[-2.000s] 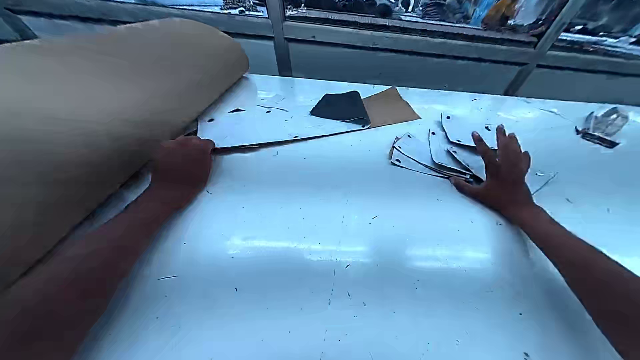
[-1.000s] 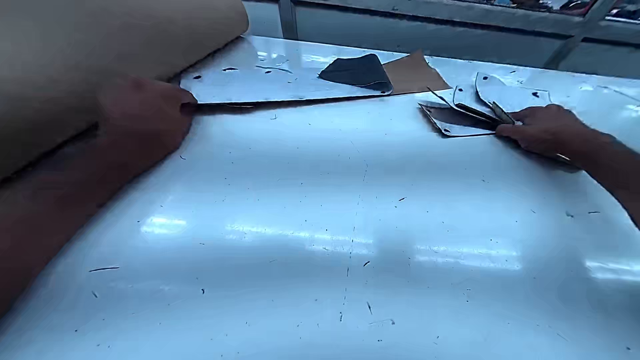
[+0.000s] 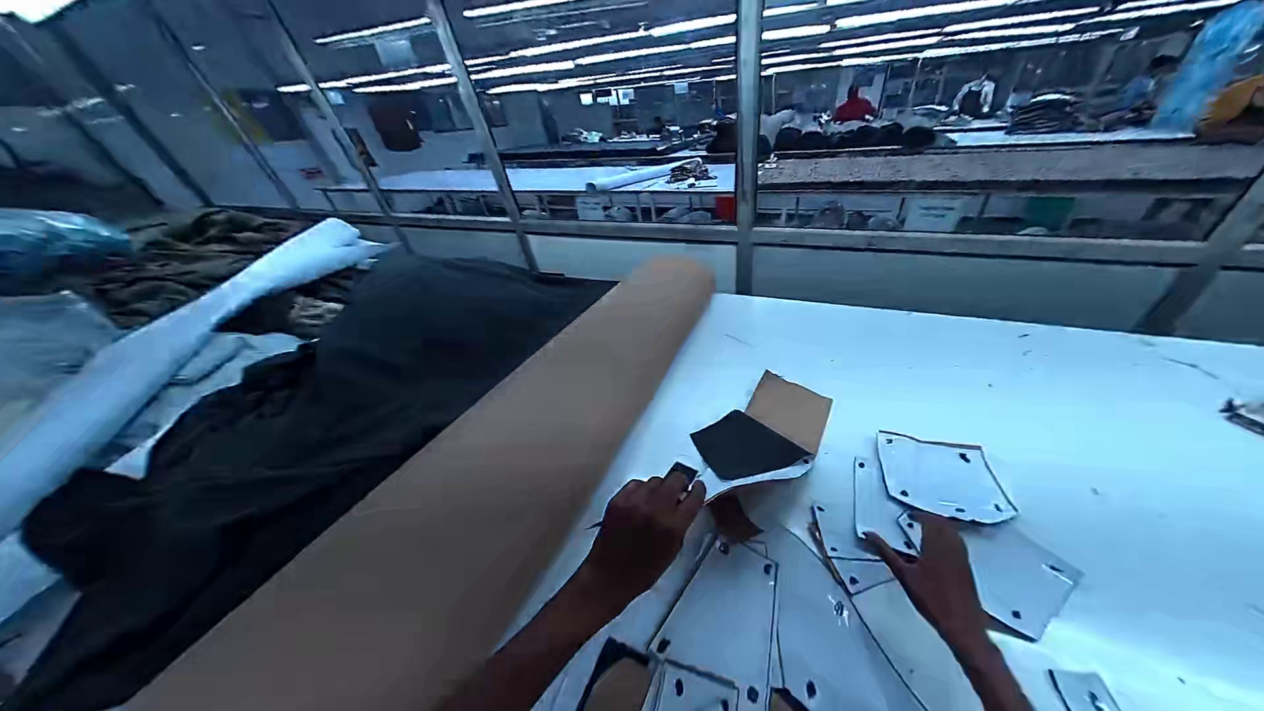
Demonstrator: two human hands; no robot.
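Note:
My left hand is closed on a small dark piece and lies by the edge of a white sheet, just right of a big roll of brown paper. A dark fabric piece and a brown paper piece lie just beyond it. My right hand rests with fingers spread on white pattern pieces marked with dark spots. Whether it grips any is hidden. Larger white pattern pieces lie spread between and below my hands.
Black cloth is heaped left of the roll, with a long white roll beyond. A metal-framed partition stands behind the white table. A small object lies at the far right. People are distant behind the partition.
The view has swung up and widened. My left hand has left the roll's edge and now holds a small dark piece. Larger white pattern pieces now show near me, and the small pieces lie more spread out.

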